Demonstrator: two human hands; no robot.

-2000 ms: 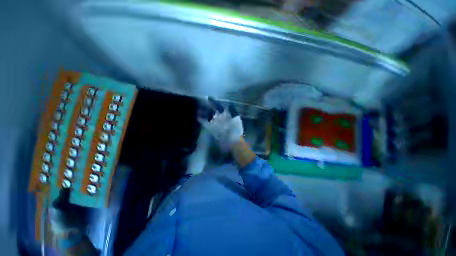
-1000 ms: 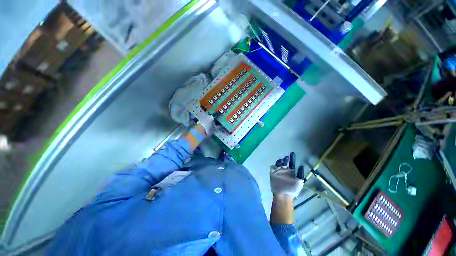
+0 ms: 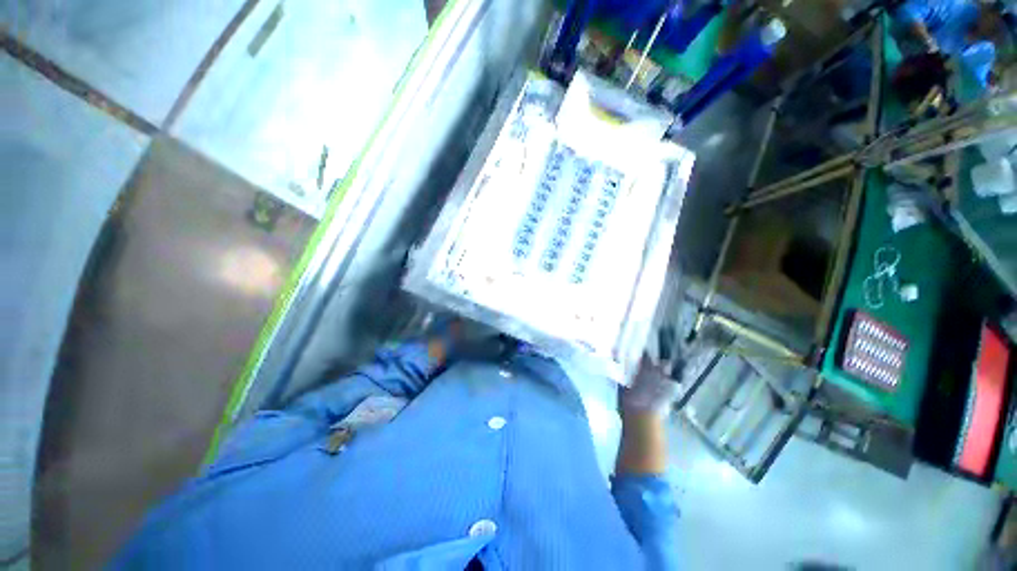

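The silver stencil frame (image 3: 463, 292) lies flat in front of me, tilted in the picture. Its bright pale centre (image 3: 569, 218) shows three rows of small dark marks. The orange-and-green tray is hidden. My right hand (image 3: 650, 387), in a pale glove, is at the frame's near right corner; its fingers are blurred, so their grip cannot be told. My left hand (image 3: 448, 332) is mostly hidden by the frame's near left edge; only a blurred part by the wrist shows.
Blue fittings (image 3: 730, 73) stand behind the frame. A green-trimmed metal edge (image 3: 323, 240) runs along the left. At right, a green bench (image 3: 864, 296) holds a tray of parts (image 3: 875, 351), a white cable (image 3: 883, 279) and a black bin with red inside (image 3: 984, 402). A person's blue sleeve (image 3: 942, 22) shows at top right.
The stencil frame has come down over the area where the tray lay on the perforated plate. My right hand has moved up to the frame's corner. My left hand has become mostly hidden.
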